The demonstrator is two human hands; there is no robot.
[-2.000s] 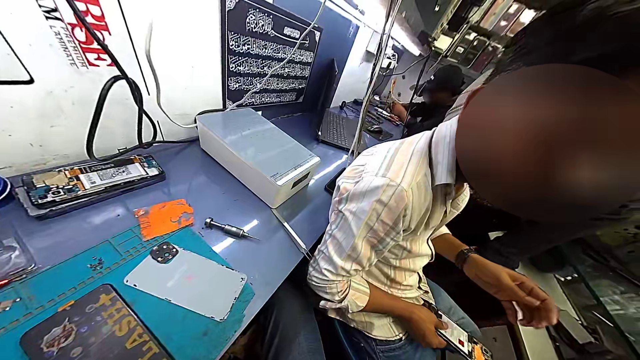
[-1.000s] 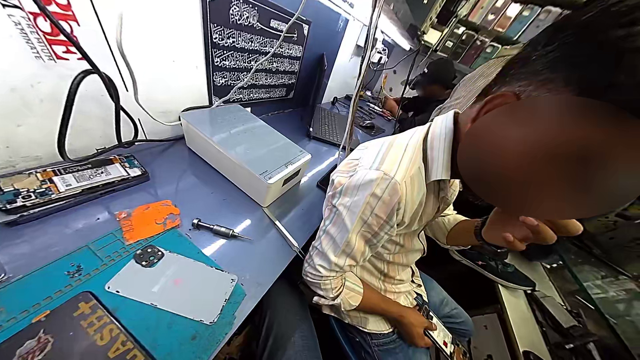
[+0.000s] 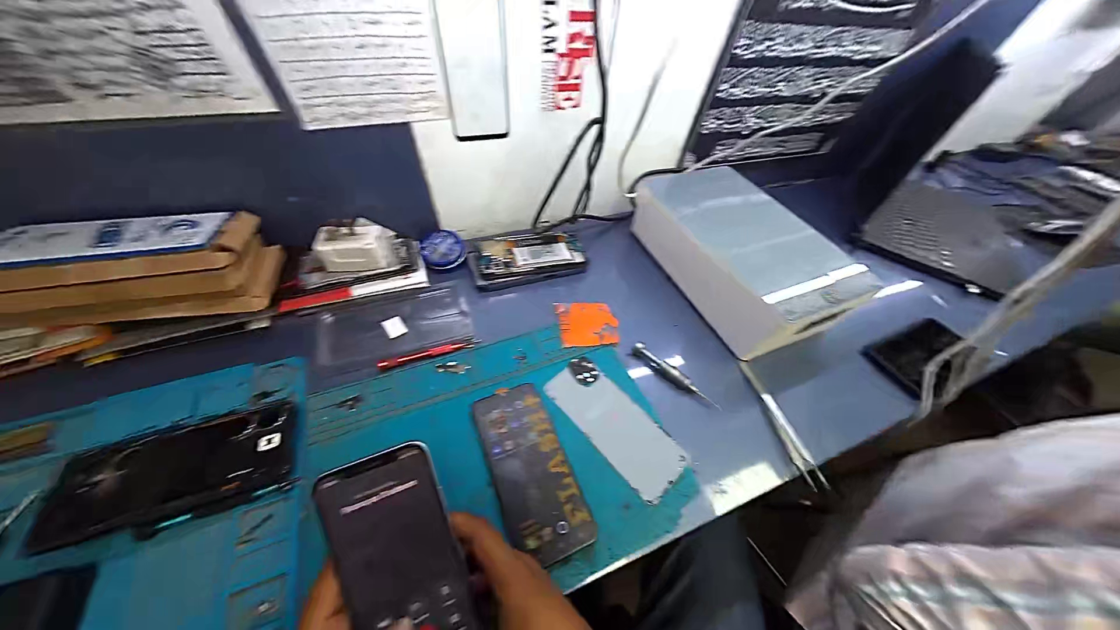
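Note:
A smartphone (image 3: 394,534) with a lit dark screen is held upright over the teal repair mat (image 3: 385,385) at the bottom of the head view. My left hand (image 3: 324,604) grips its left edge, and my right hand (image 3: 516,577) lies along its right side; both are partly cut off by the frame. A fingertip shows at the screen's lower end. Right of it lie a dark phone with yellow lettering (image 3: 535,472) and a pale phone back panel (image 3: 617,429). To the left, a black disassembled phone (image 3: 175,472) rests on the mat.
A precision screwdriver (image 3: 669,372), metal tweezers (image 3: 783,433) and a large white box (image 3: 752,254) are on the blue bench. Behind the mat are an orange piece (image 3: 588,325), a red pen-like tool (image 3: 426,354) and an opened phone (image 3: 528,258). A person's striped sleeve (image 3: 980,560) is close at right.
The view has swung far left, from the seated person to the bench. My hands and the lit phone now show, which earlier frames do not. The pale panel and screwdriver look unmoved.

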